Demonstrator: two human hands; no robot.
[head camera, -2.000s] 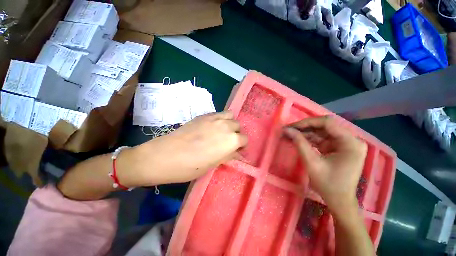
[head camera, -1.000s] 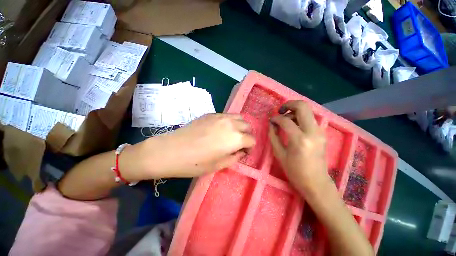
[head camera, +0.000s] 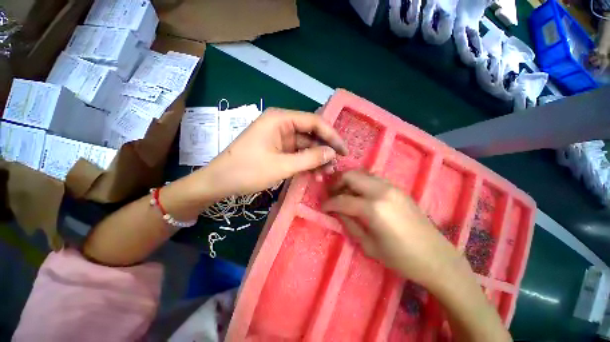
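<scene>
The pink-red compartment tray (head camera: 294, 215) lies in front of me. Its top left pocket holds rows of tiny dots; pockets to the right hold dark piles of tiny parts (head camera: 479, 250). My left hand (head camera: 271, 148) is over the left rim of that dotted pocket, thumb and index fingertips close together. My right hand (head camera: 382, 215) is just right of it, fingers bent down into the lower part of the same pocket. Any tiny part between the fingers of either hand is too small or blurred to make out.
White printed cards (head camera: 200, 136) and tangled tag strings (head camera: 231, 208) lie left of the tray. An open carton (head camera: 144, 175) holds white boxes (head camera: 40, 105). A metal post (head camera: 535, 124) crosses at right. Bagged products (head camera: 491, 60) and a blue bin (head camera: 560, 47) stand beyond; another person's hand (head camera: 597, 59) shows there.
My left hand has risen from the pocket towards its upper left rim and turned. My right hand has moved down and left. The bagged products have shifted right; the cards are now partly covered.
</scene>
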